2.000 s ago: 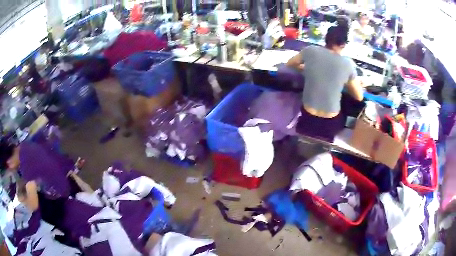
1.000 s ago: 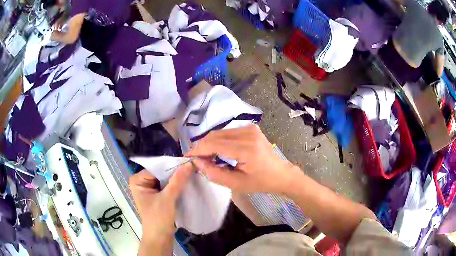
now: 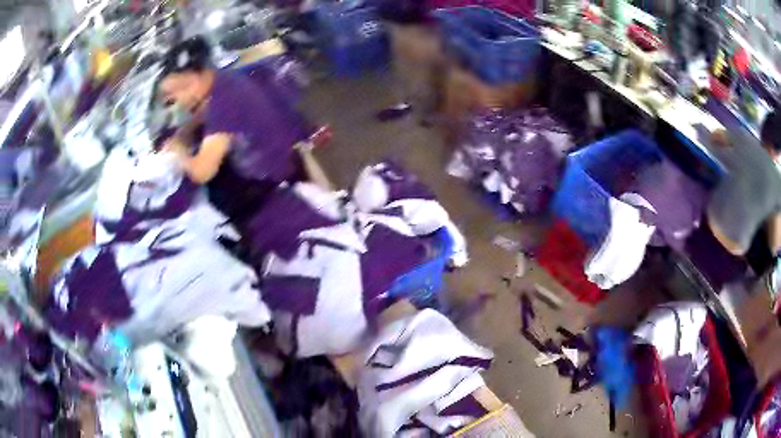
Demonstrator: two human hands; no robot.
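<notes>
Neither of my hands is in the picture. Nearest in front, sewn pieces in a bundle [image 3: 420, 364], white with dark purple stripes, lie crumpled at the bottom centre. The white sewing machine [image 3: 146, 385] shows blurred at the lower left, cut off by the bottom edge. Left of centre, white and purple panels [image 3: 321, 299] lie heaped, partly over a blue crate [image 3: 421, 278]. More light panels [image 3: 175, 274] are spread behind the machine. The frame is blurred by motion.
A person in a purple top [image 3: 253, 128] sits at the upper left. Another person in grey [image 3: 745, 188] is at the right edge. Blue crates [image 3: 599, 162], a red crate [image 3: 715, 376], a purple and white heap [image 3: 514, 158] and dark scraps [image 3: 574, 355] are on the floor.
The view has swung up and left. My two hands and the small white piece they held have left the picture. The person in purple now shows more fully.
</notes>
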